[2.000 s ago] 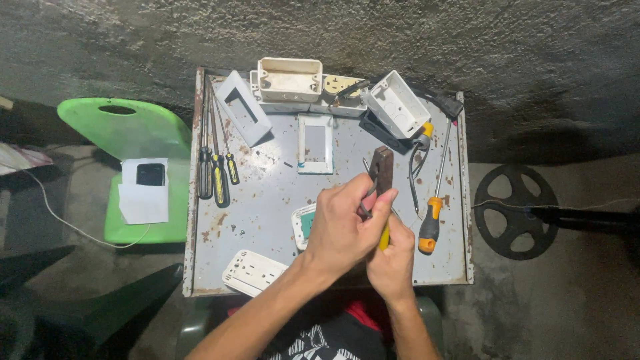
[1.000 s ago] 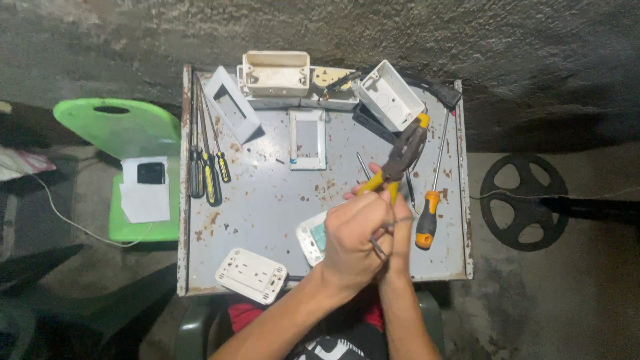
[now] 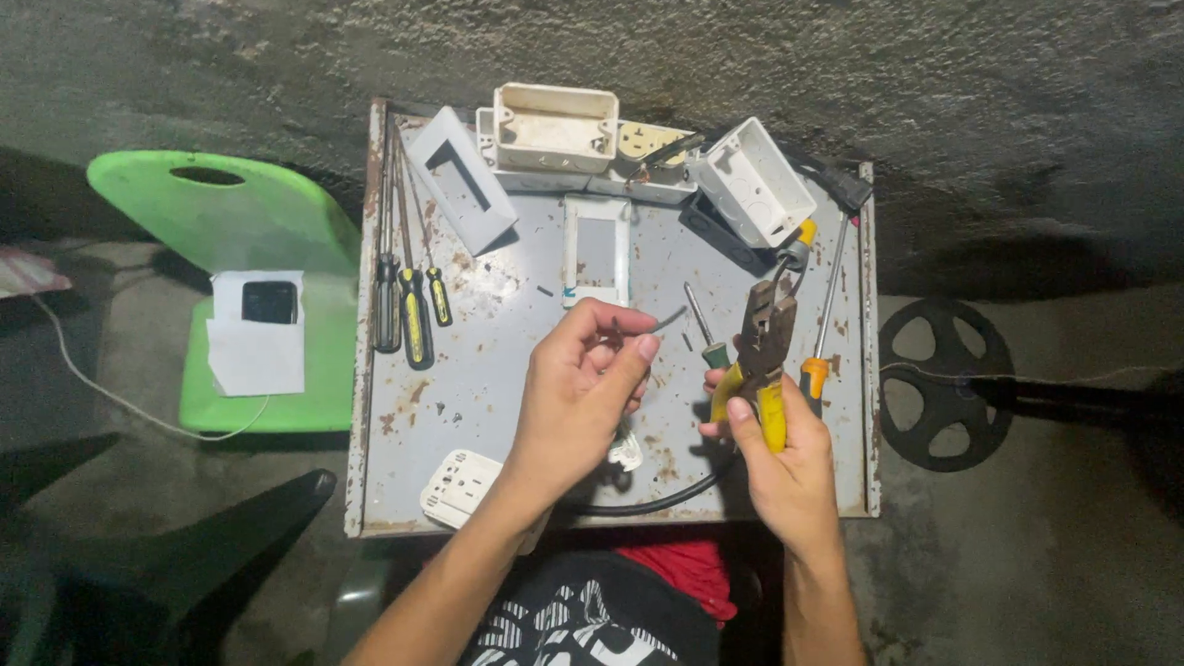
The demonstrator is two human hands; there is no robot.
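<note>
Between thumb and forefinger my left hand (image 3: 587, 398) pinches a short dark piece of wire or insulation (image 3: 670, 320). My right hand (image 3: 786, 453) grips yellow-handled pliers (image 3: 763, 342), their rusty jaws pointing up. A green-handled screwdriver (image 3: 700, 319) lies on the table just left of the pliers. Under my left forearm is a white outlet faceplate (image 3: 460, 486), partly covered. Another white part (image 3: 626, 451) shows beside my left wrist, mostly hidden. A thick black cable (image 3: 647, 509) curves along the near side of the table. Beyond my left hand lies a white rectangular frame (image 3: 597, 248).
Along the table's (image 3: 356, 462) far edge stand white electrical boxes (image 3: 555, 129), a beige outlet (image 3: 647, 141) and a tilted box (image 3: 758, 185). Several screwdrivers (image 3: 414, 319) lie at left, an orange-handled one (image 3: 814, 370) at right. A green chair (image 3: 268, 370) holds papers and a phone (image 3: 269, 302).
My hands, together around the pliers earlier, are now apart. The left has moved left with the small dark piece; the right holds the pliers alone.
</note>
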